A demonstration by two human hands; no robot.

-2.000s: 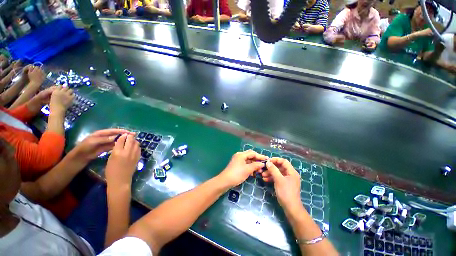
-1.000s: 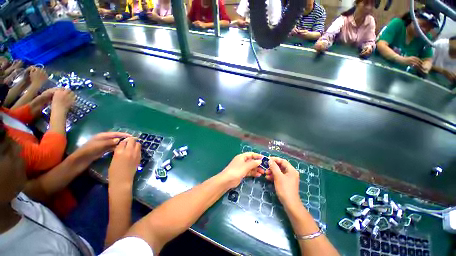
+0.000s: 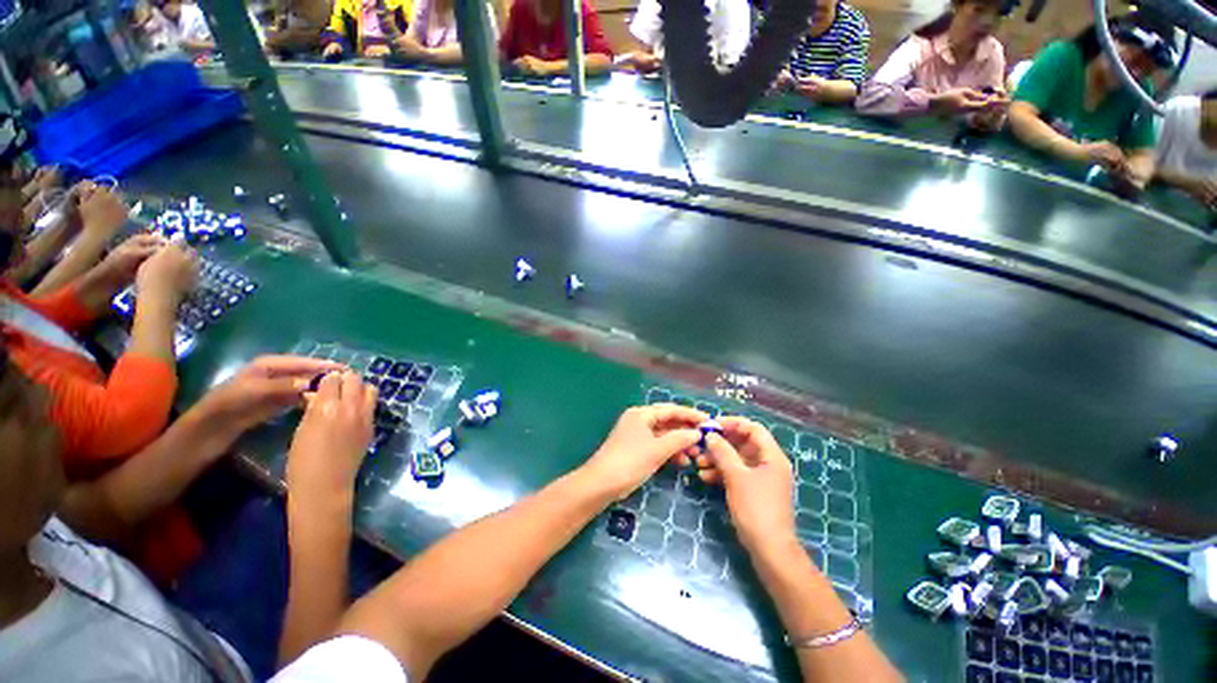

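Note:
A small dark module (image 3: 706,431) is held between the fingertips of both hands, above a clear blister tray (image 3: 848,534). My left hand (image 3: 643,447) holds it from the left and my right hand (image 3: 751,483) from the right, fingertips close together. The fingers cover most of the module. One black square module (image 3: 621,523) sits in a pocket at the tray's left side; other visible pockets look empty. The tray lies on the glossy green bench.
A loose heap of silver-white modules (image 3: 1021,560) and a filled tray (image 3: 1061,654) are at right, near a white block (image 3: 1205,576). A neighbour's hands (image 3: 327,414) work at left. The dark conveyor (image 3: 747,280) carries scattered modules. A black hose (image 3: 721,67) hangs above.
The module between my fingertips showed its black face a second ago and is now turned and mostly covered. Modules on the conveyor have shifted left.

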